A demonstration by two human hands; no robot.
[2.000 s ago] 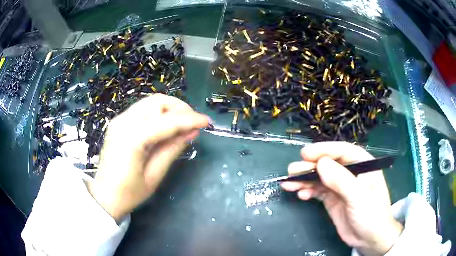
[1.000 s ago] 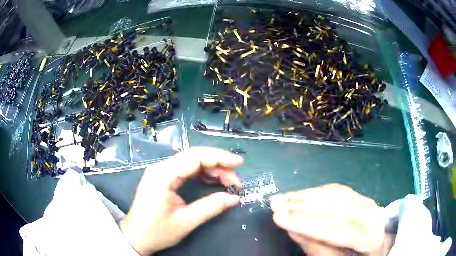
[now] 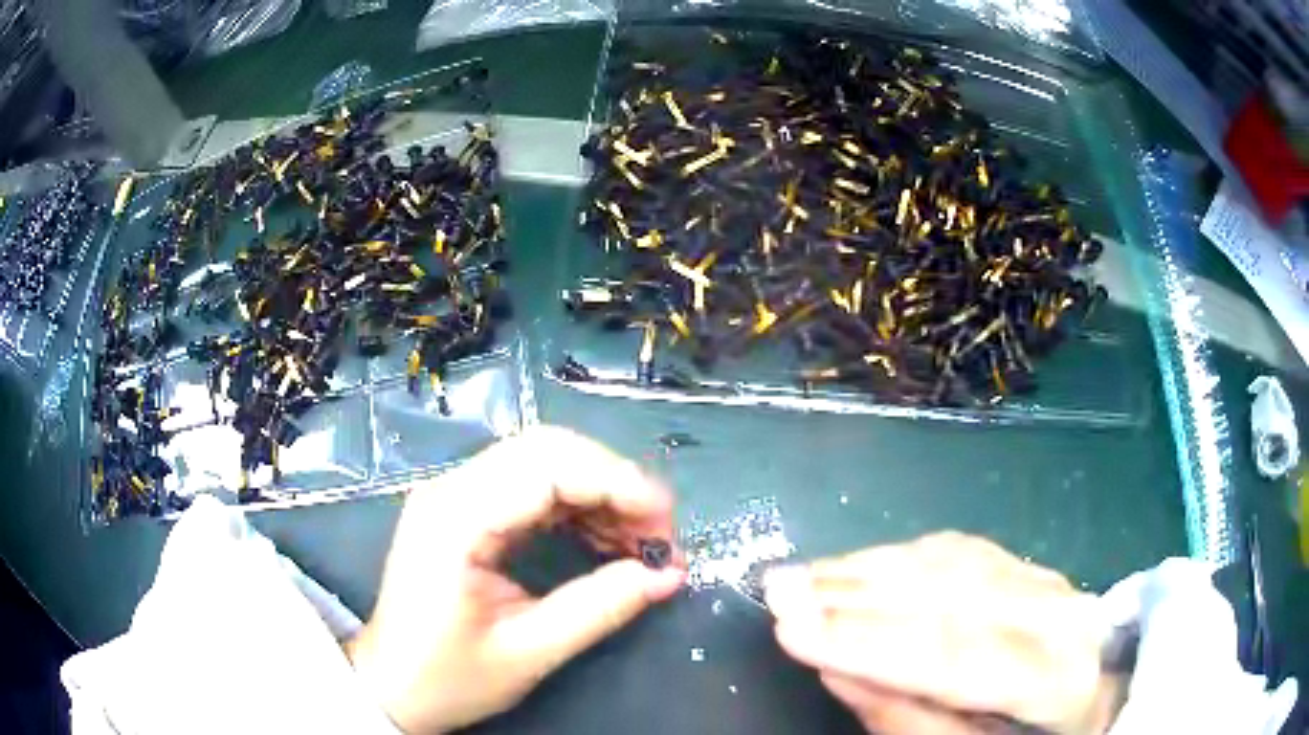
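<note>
My left hand [image 3: 524, 582] pinches a small black part [image 3: 656, 551] between thumb and forefinger, just left of the patch of clear pieces. The patch [image 3: 739, 534] is a pale dotted rectangle flat on the dark green mat. My right hand [image 3: 940, 625] is at its lower right, fingers together. The tweezers are mostly hidden by the fingers; only a thin bright bit shows near the fingertips. A few whitish specks lie below the patch. A loose dark part [image 3: 676, 441] lies on the mat above my hands.
The left tray [image 3: 448, 417] holds a thinner heap of black parts with gold tails. The right tray [image 3: 861, 402] holds a fuller heap. Smaller dark parts [image 3: 43, 237] are at far left. At right are a clear ribbed strip [image 3: 1203, 388], a red item [image 3: 1270, 155] and a clear ring-like item [image 3: 1272, 428].
My left hand has come from the right tray's front rim down beside the patch. My right hand has turned over and moved lower, hiding the tweezers' dark handle. The last second shows little movement.
</note>
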